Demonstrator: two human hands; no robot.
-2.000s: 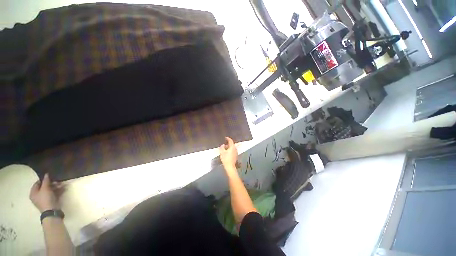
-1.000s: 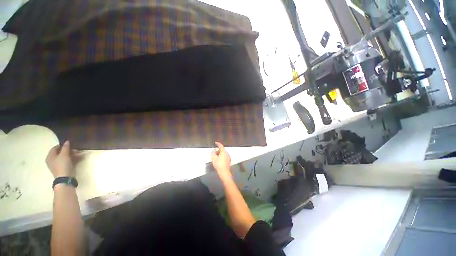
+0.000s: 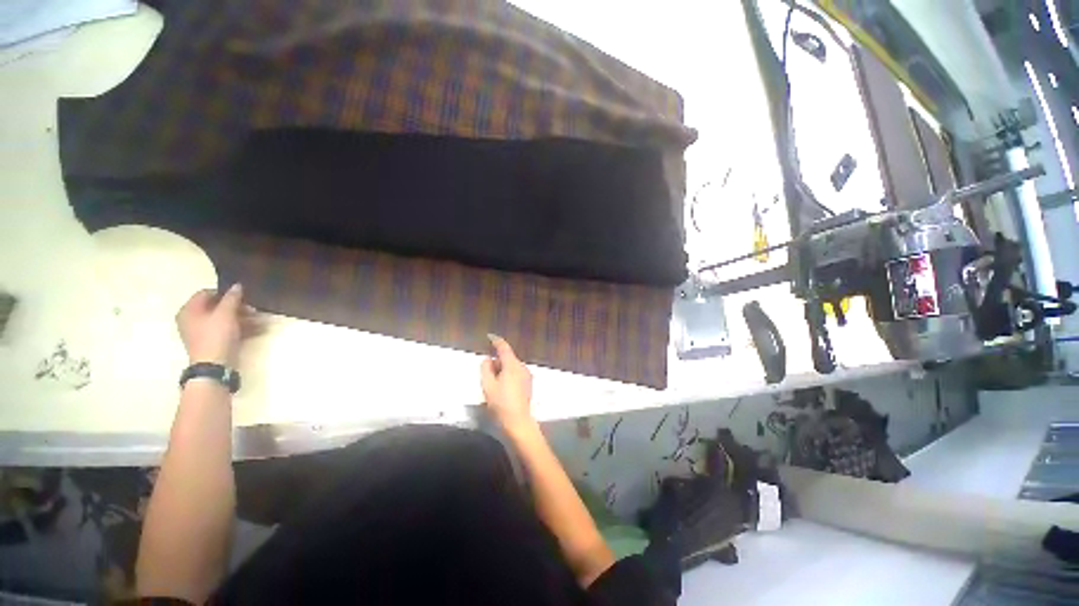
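Note:
Dark brown-purple plaid fabric panels [image 3: 568, 326] lie on the cream table, with a black cloth layer [image 3: 473, 207] showing as a band between two plaid areas. My left hand [image 3: 213, 326], with a dark wristband, pinches the near edge at its left corner, beside the curved cut-out. My right hand [image 3: 506, 379] has its fingertips on the same edge, right of its middle; the grip looks like a light pinch. The edge between my hands is fairly straight. The underside of the edge is hidden.
A straight-knife cutting machine [image 3: 917, 290] stands at the right, its base plate [image 3: 703, 326] near the cloth's right end. A dark oblong object [image 3: 764, 341] and an orange-handled tool [image 3: 761, 244] lie nearby. Fabric scraps [image 3: 846, 436] lie below the table edge.
The view has turned and shifted, so the cloth's left cut-outs show more. My right hand has moved left along the edge, away from the right corner. My left hand stays at the left corner.

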